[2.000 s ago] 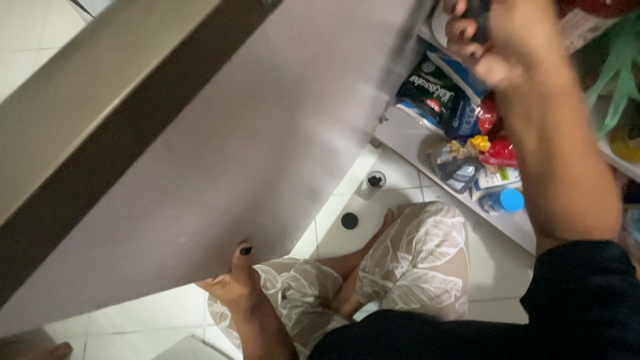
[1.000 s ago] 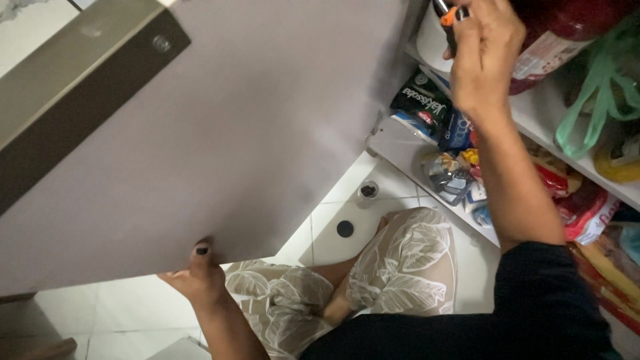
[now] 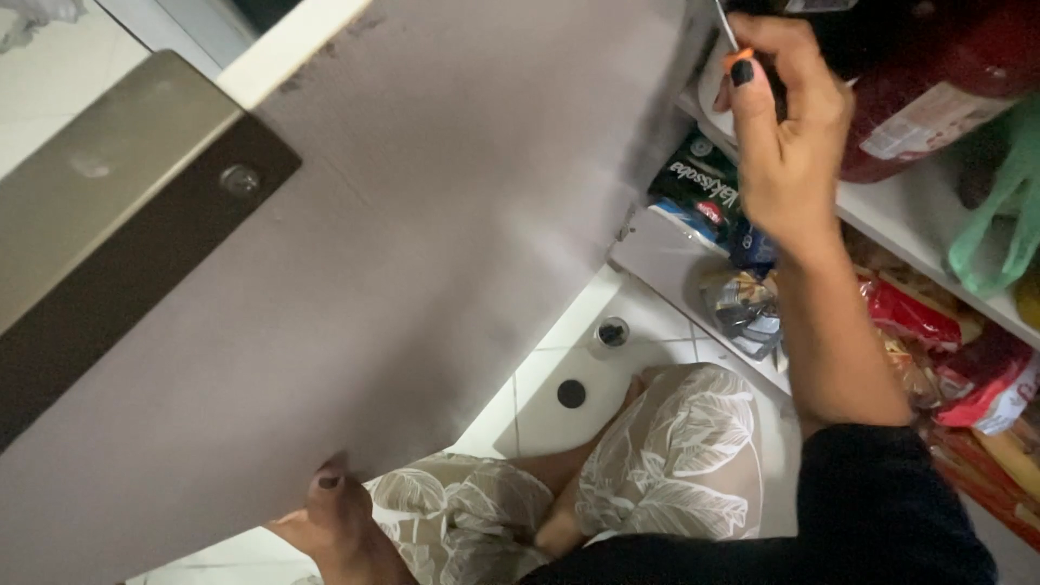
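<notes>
My left hand grips the lower edge of a grey cabinet door, thumb on its face. In my right hand, at the top right, is a screwdriver with an orange and dark handle; its metal shaft points up, near the door's hinge side. The tip is cut off by the frame's top. A metal strip with a screw runs along the door's far left edge. Below the door, on the tiled floor, stand a small clear jar with dark pieces inside and, beside it, a round black lid.
Cabinet shelves at the right hold a large red container, a green plastic bag, a dark food packet and several other packets. My crossed legs in patterned trousers are under the door's lower corner.
The door's metal-edged side has shifted down and left in view. My right hand still holds the screwdriver near the hinge side, and my left hand stays on the door's lower edge.
</notes>
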